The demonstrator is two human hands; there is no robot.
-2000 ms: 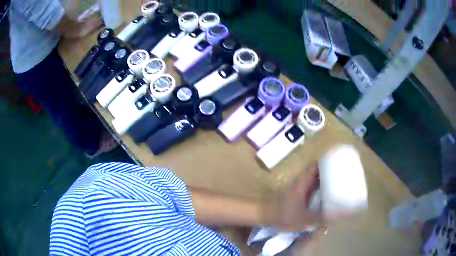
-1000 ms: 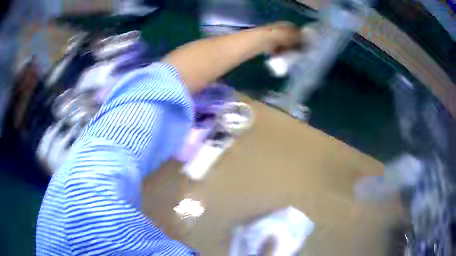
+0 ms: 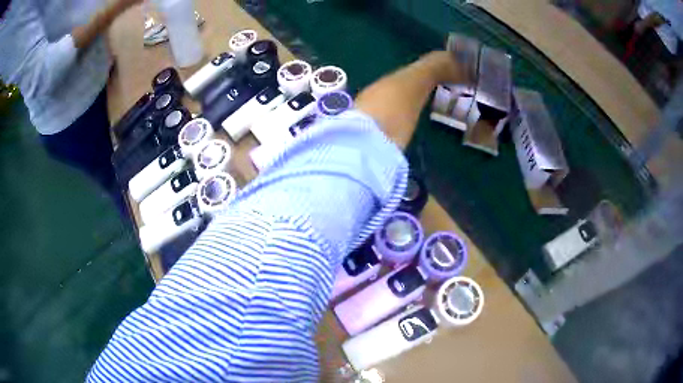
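Observation:
My left arm, in a striped sleeve, reaches across the board to grey-white cartons (image 3: 490, 97) on the green surface beyond it. My left hand (image 3: 449, 69) is blurred at the nearest cartons; its fingers and any hold are unclear. My right hand is out of view. A white handheld fan (image 3: 393, 335) lies at the near end of the rows, beside a lilac fan (image 3: 380, 299) and another purple-ringed fan (image 3: 399, 236). More white fans (image 3: 166, 224) and black fans (image 3: 161, 101) lie to the left. My sleeve hides part of the rows.
Another carton (image 3: 538, 146) and a white fan (image 3: 573, 247) lie on the green surface. A pale metal upright (image 3: 606, 277) stands at right. A person (image 3: 52, 75) stands at upper left by a translucent bottle (image 3: 182, 34). Another person is partly visible at upper right.
The view has swung over the fan rows and cartons. My left hand, seen two seconds ago low over the board with a blurred white object, is now across the board at the cartons.

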